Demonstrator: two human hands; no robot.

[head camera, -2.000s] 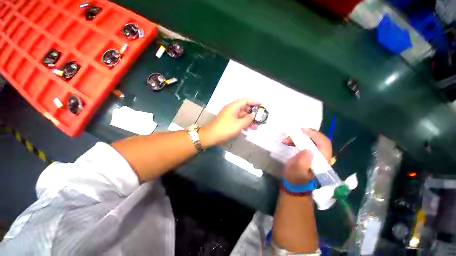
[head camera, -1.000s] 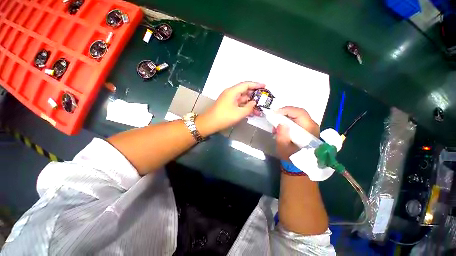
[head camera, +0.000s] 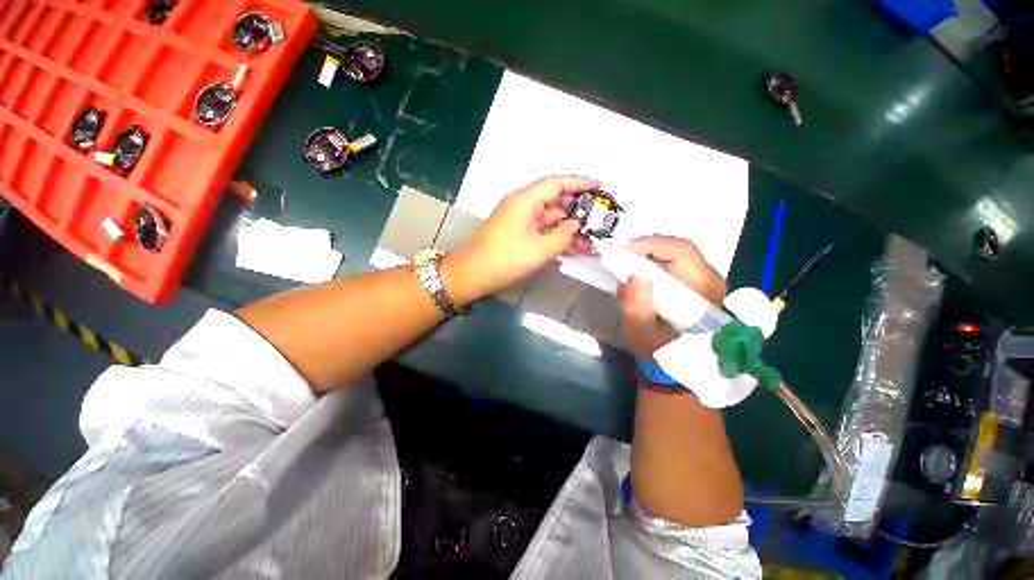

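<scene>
My left hand [head camera: 533, 236], bare with a metal watch, holds a round electronic module [head camera: 596, 215] by its left edge above the white paper sheet [head camera: 635, 170]. The module's face with a pale part is turned up. My right hand [head camera: 671, 289], with a blue wristband, is closed around a translucent dispensing syringe [head camera: 680, 304]. The syringe's tip is at the module's lower edge; whether it touches cannot be told. A green air cap [head camera: 737, 347] and white wipe [head camera: 705, 372] are at the syringe's rear, and a clear hose [head camera: 811, 421] trails from the cap.
An orange-red tray [head camera: 170, 187] with several modules is at the left. Two modules [head camera: 328, 148] lie beside it, near a folded white paper [head camera: 288, 250]. Grey-brown squares [head camera: 417, 227] line the sheet's near edge. A blue stick [head camera: 774, 247], plastic sleeve [head camera: 890, 363] and dark controller box [head camera: 941, 436] are at the right.
The syringe tip has come from apart to the module's lower edge, and the green cap has swung up. Over the last second the hands barely moved; modules across the line shifted slightly left.
</scene>
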